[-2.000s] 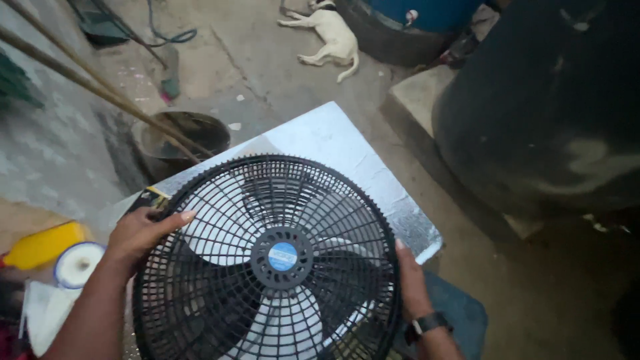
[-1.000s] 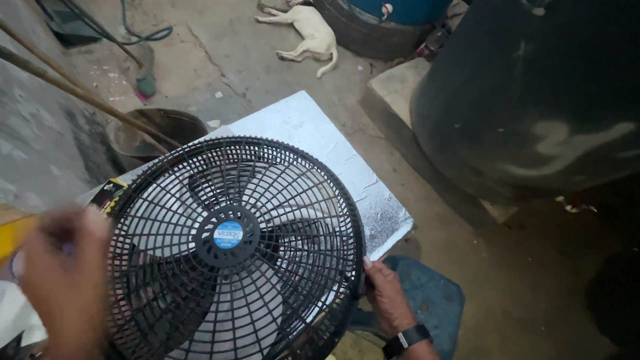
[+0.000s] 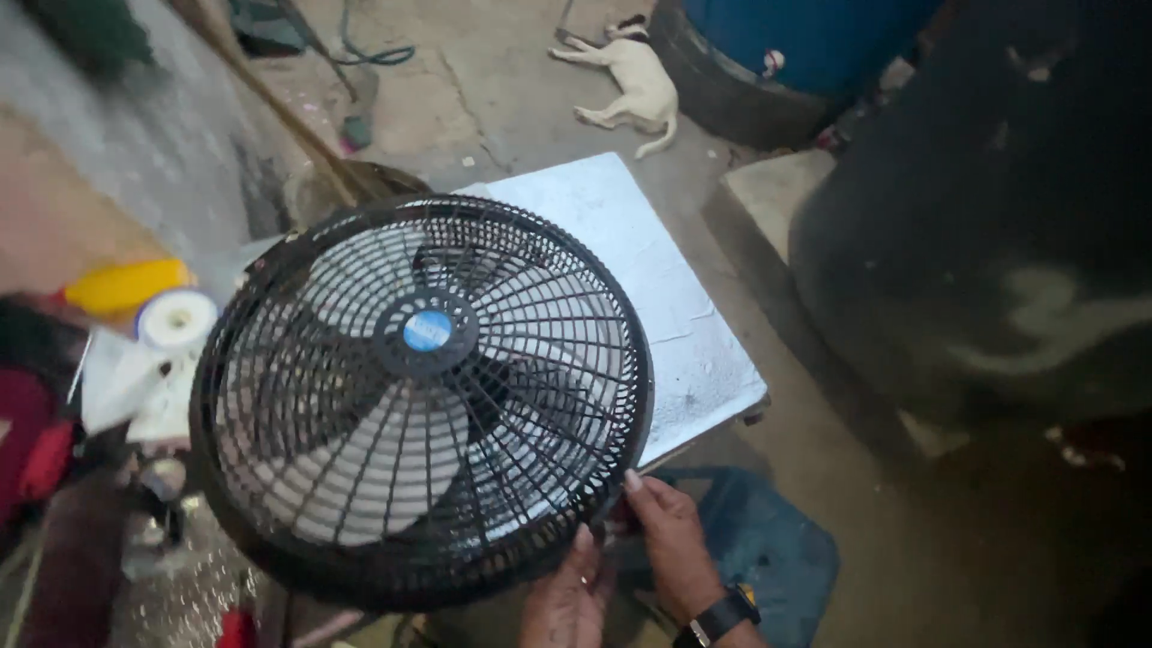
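A round black plastic fan grille (image 3: 427,378) with a blue centre badge lies flat over a light-topped table (image 3: 684,342); pale fan blades show through its bars. At the grille's lower right rim, my left hand (image 3: 571,585) has its fingertips on the edge. Just right of it, my right hand (image 3: 670,540), with a dark band on the wrist, pinches the same rim between thumb and fingers. The undersides of the fingers are hidden beneath the rim.
A blue plastic stool (image 3: 783,558) stands below the table's right corner. Left are a white spool (image 3: 176,319), a yellow bottle (image 3: 126,286) and cluttered items. A white dog (image 3: 643,85) lies on the floor near a blue drum (image 3: 801,36); a large dark tank (image 3: 972,225) stands right.
My left hand has left the grille's left side and is now at the lower right rim beside my right hand. My right hand stays at the rim.
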